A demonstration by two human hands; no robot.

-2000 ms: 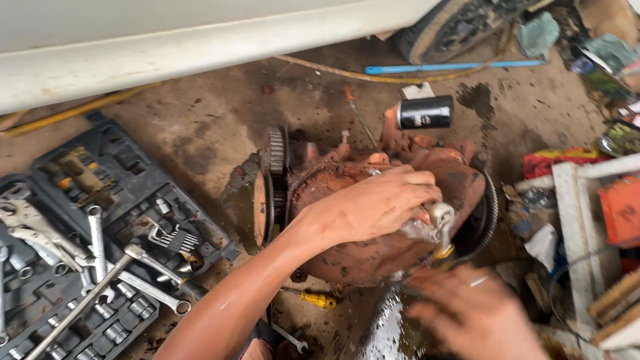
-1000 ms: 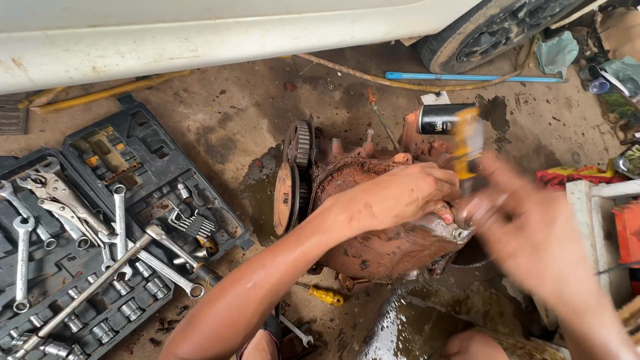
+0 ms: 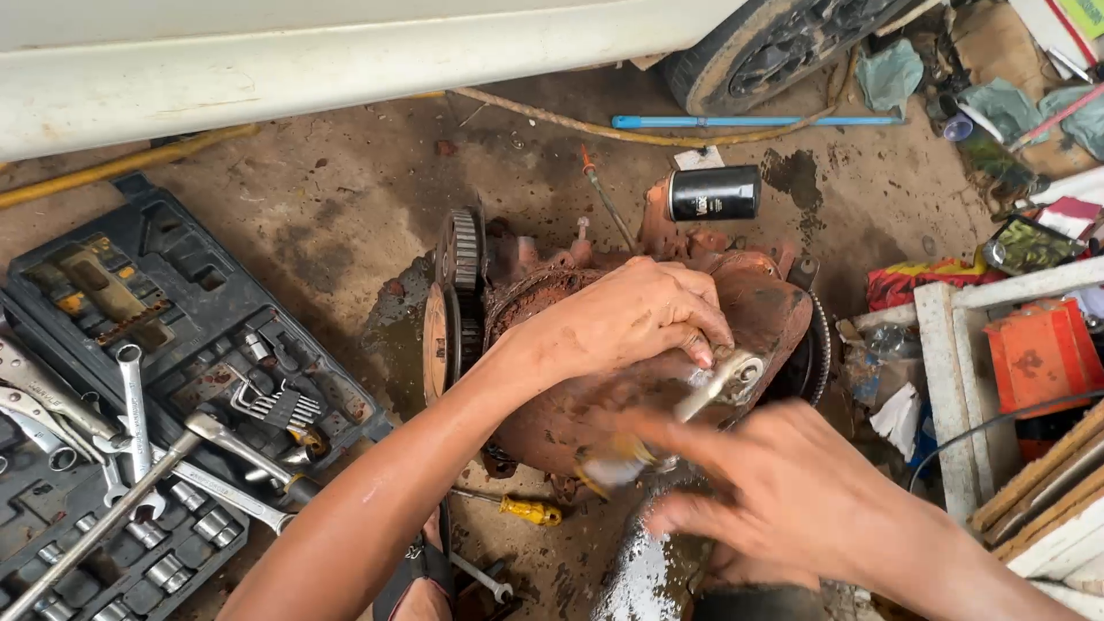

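Observation:
A reddish-brown, dirt-coated engine (image 3: 552,423) lies on the ground with toothed pulleys (image 3: 463,250) at its left and a toothed ring at its right. My left hand (image 3: 638,319) rests over it from above, fingers curled down beside a light metal fitting (image 3: 742,377); whether they grip anything is hidden. My right hand (image 3: 768,483) is blurred, low and right of that fitting, with its fingers spread toward the engine. Near its fingertips is a blurred yellow-and-clear object (image 3: 617,466); whether the hand holds it cannot be told. A black oil filter (image 3: 714,193) sits at the engine's far side.
An open socket set case (image 3: 216,285) with combination wrenches (image 3: 134,414) and a long-handled bar lies left. A yellow-handled screwdriver (image 3: 530,511) is near the engine. Water wets the ground below. A white wooden crate (image 3: 944,388) stands right; a car sill (image 3: 345,65) and wheel (image 3: 759,60) are ahead.
My right hand has moved down and toward the engine from where it was raised with a blurred yellow object one second ago. My left hand has stayed over the engine.

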